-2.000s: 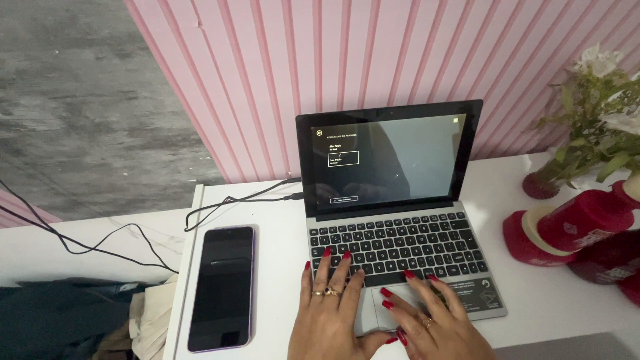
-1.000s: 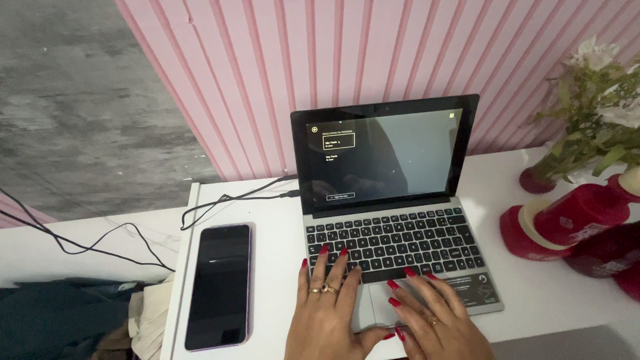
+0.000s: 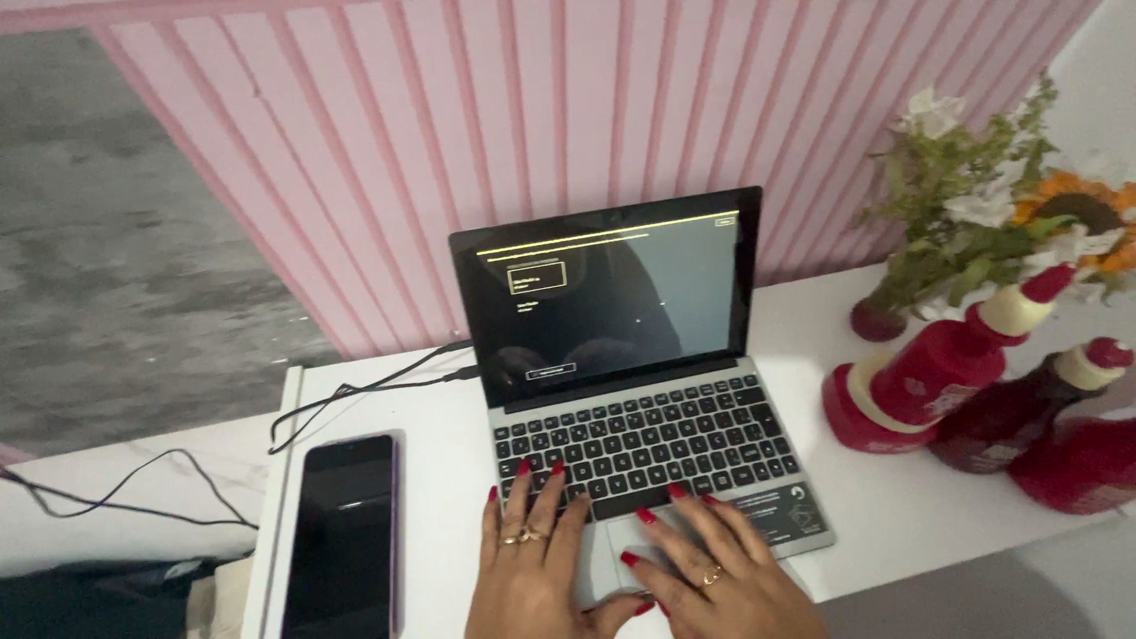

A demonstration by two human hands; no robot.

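Note:
A small silver laptop (image 3: 657, 453) stands unfolded on a white tabletop, its dark screen (image 3: 612, 302) showing bright yellow lines and boxes with writing. My left hand (image 3: 537, 559) rests on the left of the keyboard, fingers spread over the lower keys, rings on its fingers. My right hand (image 3: 719, 568) lies over the touchpad and palm rest, fingertips near the space bar, with a ring on one finger. Both hands have red nails, and neither holds anything. Left of the laptop lies a smartphone (image 3: 342, 532) with a dark screen.
Black cables (image 3: 373, 386) run to the laptop's left side. Several red and dark bottles (image 3: 941, 373) stand at the right, before white and orange flowers (image 3: 985, 204). Behind is a ribbed pink wall panel (image 3: 586, 106). Dark fabric (image 3: 98, 595) shows at the lower left.
The screen's layout has changed, with yellow lines now across its top. The view has shifted, bringing an orange flower into sight. Both hands remain at the keyboard and touchpad.

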